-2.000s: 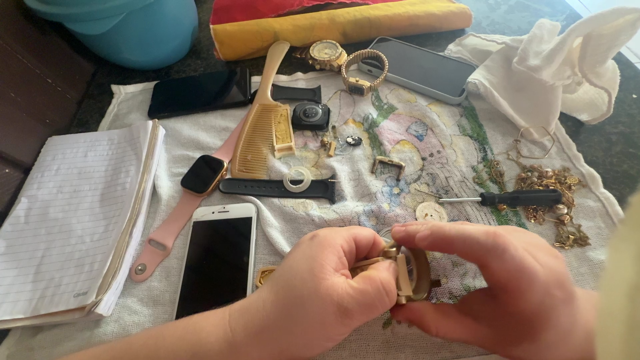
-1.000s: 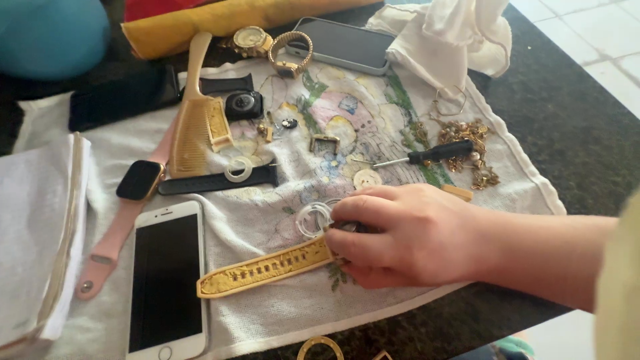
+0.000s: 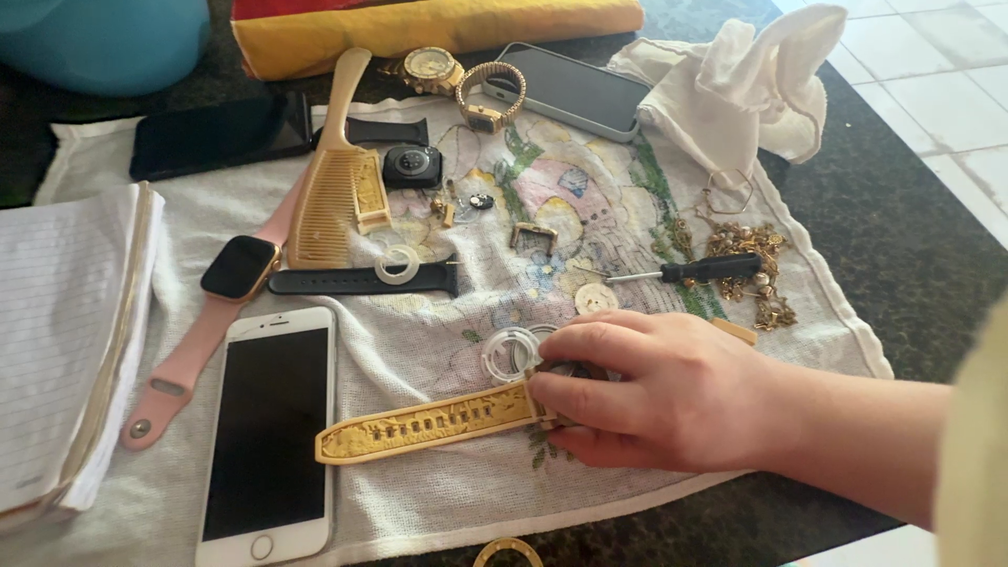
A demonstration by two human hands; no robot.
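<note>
My right hand (image 3: 661,394) comes in from the right, its fingers curled over a watch case that they mostly hide. From the case a yellow watch strap (image 3: 429,421) lies out to the left on the cloth. Clear plastic rings (image 3: 510,354) lie by my fingertips, and a pale round disc (image 3: 596,299) sits just above them. A screwdriver with a black handle (image 3: 709,268) rests beyond the hand, beside tangled gold-coloured jewelry (image 3: 768,303). At the bottom edge is a gold-coloured ring (image 3: 508,554). My left hand is out of view.
Left are a lined notebook (image 3: 63,339), a white smartphone (image 3: 268,433) and a smartwatch with pink band (image 3: 240,268). Farther back lie a comb (image 3: 323,205), a black smartwatch (image 3: 412,165), a grey phone (image 3: 575,87), two gold-coloured watches (image 3: 431,69) and a crumpled white cloth (image 3: 709,94).
Both hands held the watch; now my left hand has left the view. The watch lies on the cloth under my right hand, its yellow strap stretched to the left.
</note>
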